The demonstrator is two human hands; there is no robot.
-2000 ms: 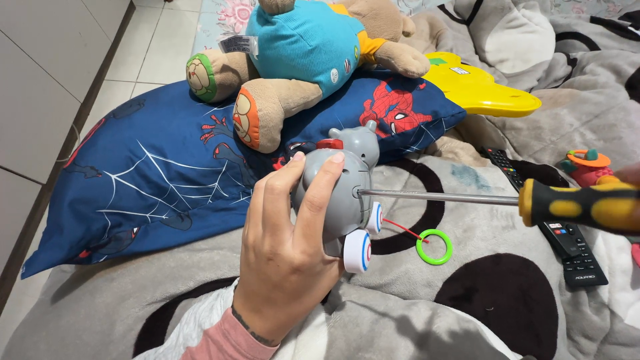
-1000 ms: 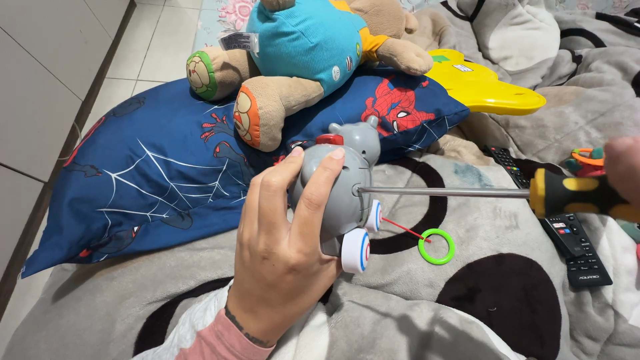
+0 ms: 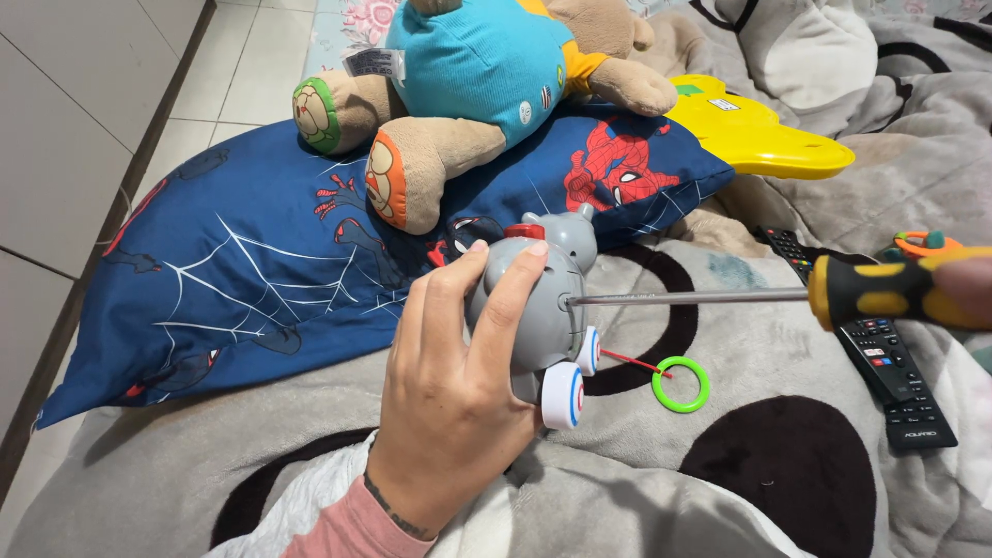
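My left hand (image 3: 457,372) grips a grey plastic animal toy (image 3: 535,310) with white wheels, its fingers spread over the rounded body. A red cord runs from the toy to a bright green ring (image 3: 681,384) lying on the blanket. At the right edge, my right hand (image 3: 965,287), blurred and partly out of frame, holds the black and yellow handle of a screwdriver (image 3: 697,297). The long metal shaft lies level across the view, and its tip meets a small recess in the toy's body. The tip itself is hidden in that recess.
Behind the toy, a plush toy (image 3: 480,70) in a blue shirt lies on a navy Spider-Man pillow (image 3: 256,263). A yellow plastic object (image 3: 752,132) rests beyond it. Remote controls (image 3: 899,380) lie on the patterned blanket (image 3: 643,480) at right, below the screwdriver handle.
My right hand has shifted its hold on the screwdriver handle and sits farther toward the right edge than one second ago. My left hand still holds the toy in the same place.
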